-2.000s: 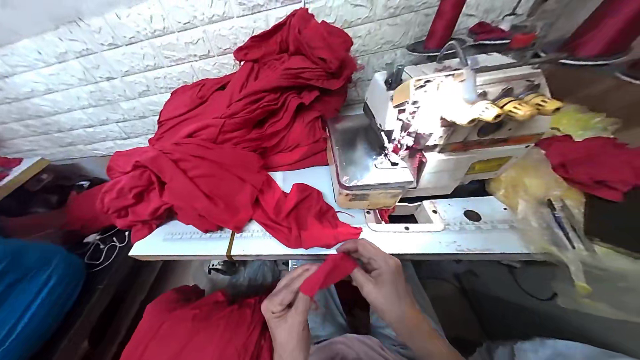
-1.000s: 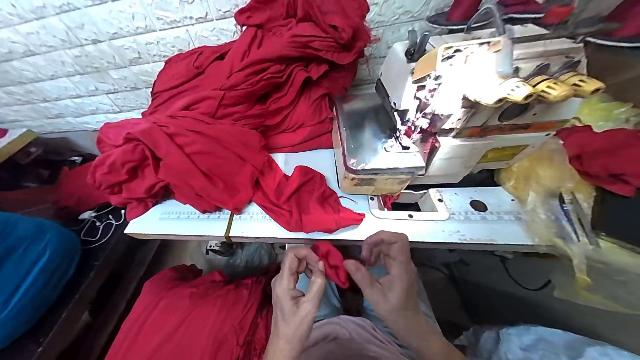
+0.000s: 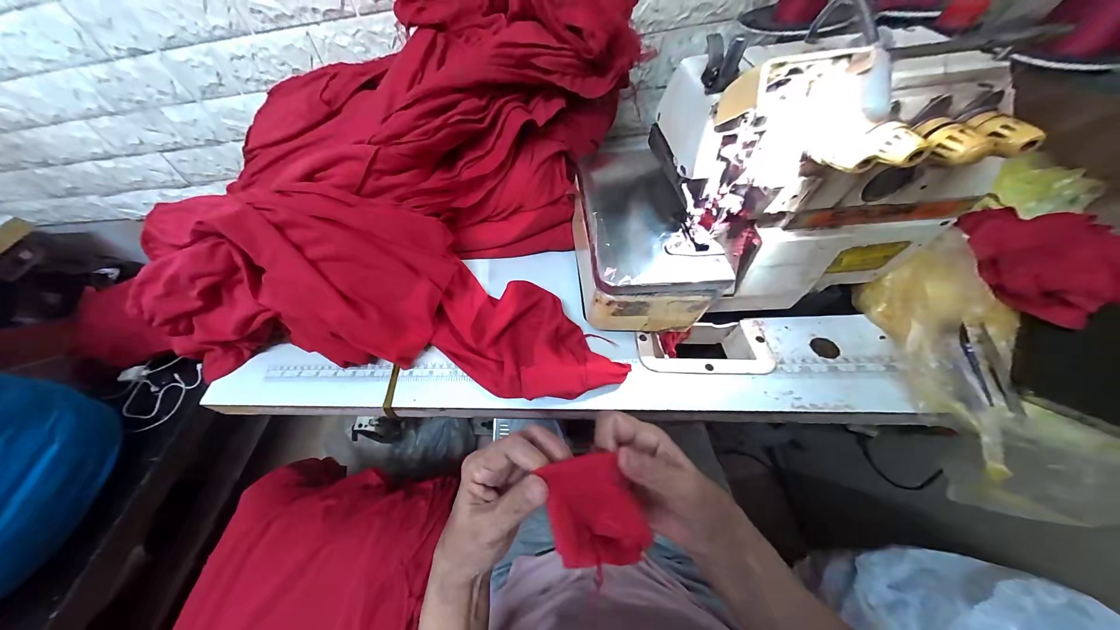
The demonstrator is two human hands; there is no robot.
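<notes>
A small piece of red fabric [image 3: 597, 512] hangs between my two hands, in front of the white table's front edge. Its upper left corner is pinched by my left hand [image 3: 500, 490], thumb against fingers. On the other side my right hand [image 3: 661, 477] grips its upper right edge. Loose threads dangle from the lower edge. Beyond my hands, the pointed end of a larger red cloth [image 3: 542, 350] lies on the table. An overlock sewing machine [image 3: 814, 175] stands behind to the right, its lamp glaring over the needle area.
A big heap of red fabric [image 3: 420, 131] lies against the white brick wall. More red fabric [image 3: 324, 551] sits low at the left, near a blue bundle [image 3: 52, 472]. The white table [image 3: 840, 385] has a rectangular opening. A yellowish plastic bag [image 3: 941, 306] hangs at the right.
The small red piece was folded or bunched between my fingers in the earlier frames; now it hangs spread out. The view has shifted somewhat.
</notes>
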